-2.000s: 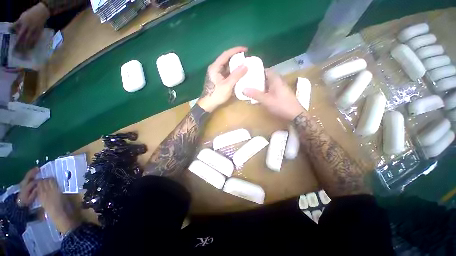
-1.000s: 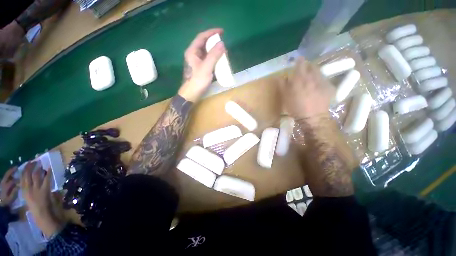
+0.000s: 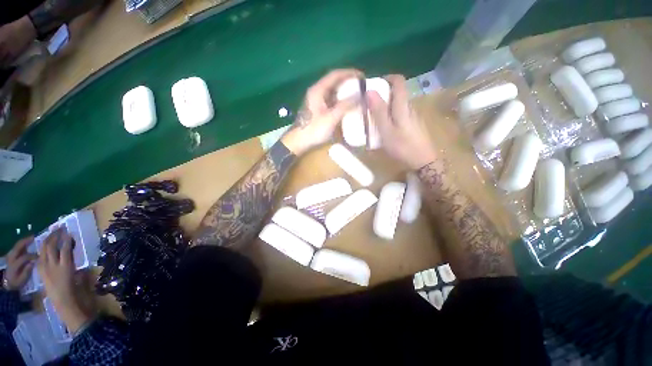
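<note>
My left hand [image 3: 330,104] holds one white half unit [image 3: 351,123] upright near the edge of the green belt. My right hand [image 3: 399,121] holds another white half unit [image 3: 374,129] beside it. The two halves face each other with a thin dark gap between them. My fingers cover parts of both. Several loose white halves [image 3: 324,193] lie on the tan bench below my hands, one of them [image 3: 351,164] close under them. Two of the loose halves [image 3: 287,244] lie side by side.
Two paired units [image 3: 192,102] lie on the green belt [image 3: 243,64]. More halves sit in and around clear blister trays [image 3: 554,239] at right. A slanted metal post [image 3: 480,43] crosses the belt. Black cables [image 3: 146,243] are heaped at left, beside another person's hands [image 3: 57,268].
My right hand has come from the bench at right to my left hand and now holds a half. My left hand has moved right and slightly down with its half.
</note>
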